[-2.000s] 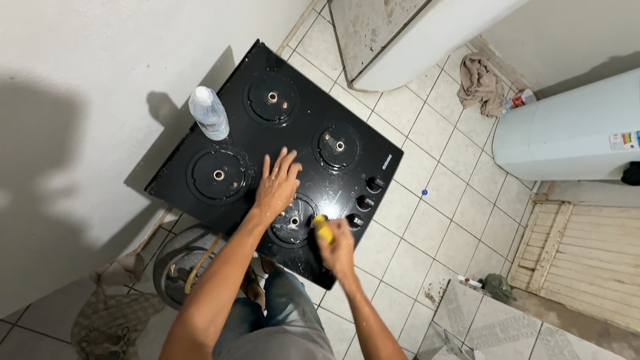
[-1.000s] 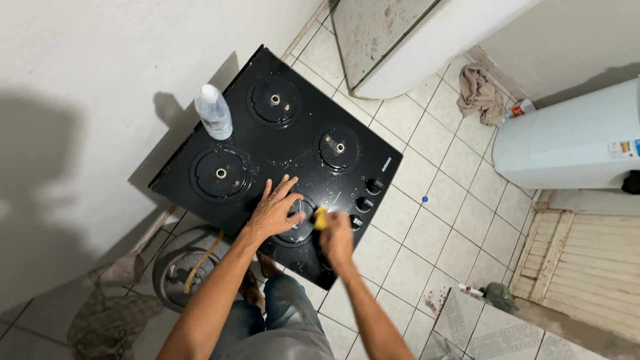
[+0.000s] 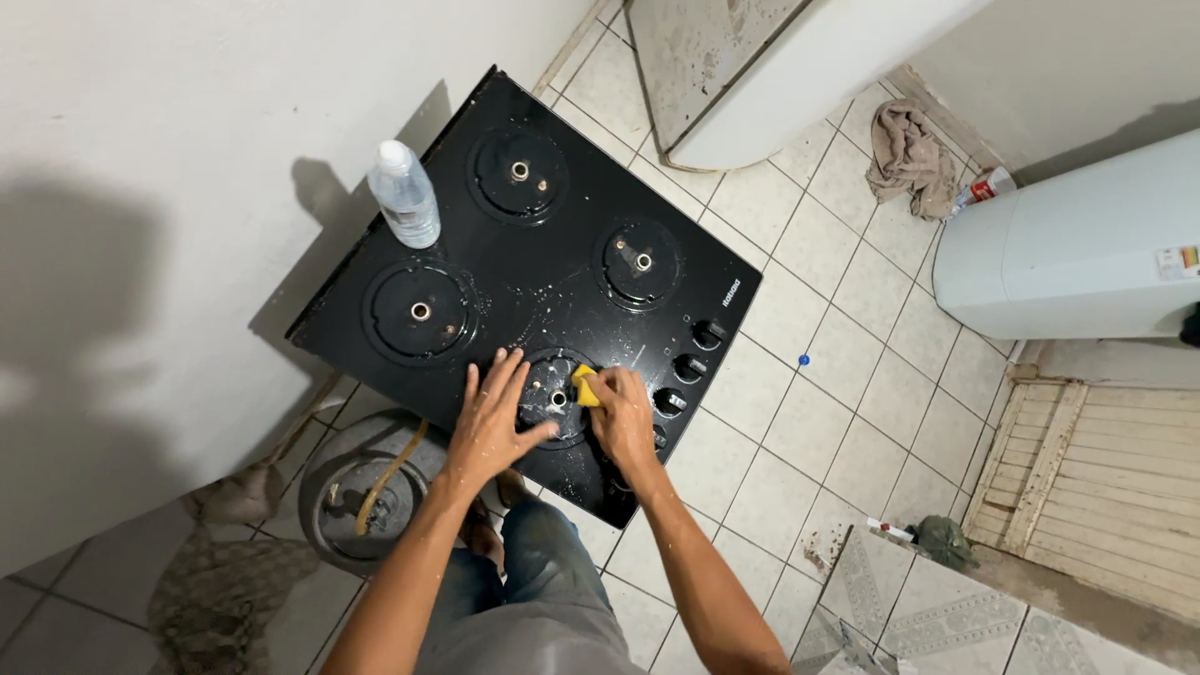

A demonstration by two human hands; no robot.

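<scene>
A black Itatiaia gas cooktop [image 3: 553, 272] lies in front of me, its burner caps off and its surface wet with whitish suds. My right hand [image 3: 623, 417] grips a yellow sponge [image 3: 586, 385] against the right side of the nearest burner recess [image 3: 544, 412]. Spread flat, my left hand [image 3: 497, 412] rests on the cooktop at that recess's left edge, holding nothing. Control knobs [image 3: 691, 367] line the right edge, the lowest partly hidden by my right hand. A clear plastic bottle with a white cap [image 3: 407, 199] stands on the far left part.
A gas cylinder [image 3: 361, 492] with a yellowish hose stands below left, near my feet. A wall runs along the left. On the tiled floor lie a brown cloth [image 3: 907, 159] and a small blue object [image 3: 803, 360]. A white appliance [image 3: 1078, 234] is at right, a tiled ledge [image 3: 947, 609] lower right.
My right hand with the sponge has shifted slightly about the nearest burner recess. The fingers of my left hand have moved from the recess's upper part to its left side.
</scene>
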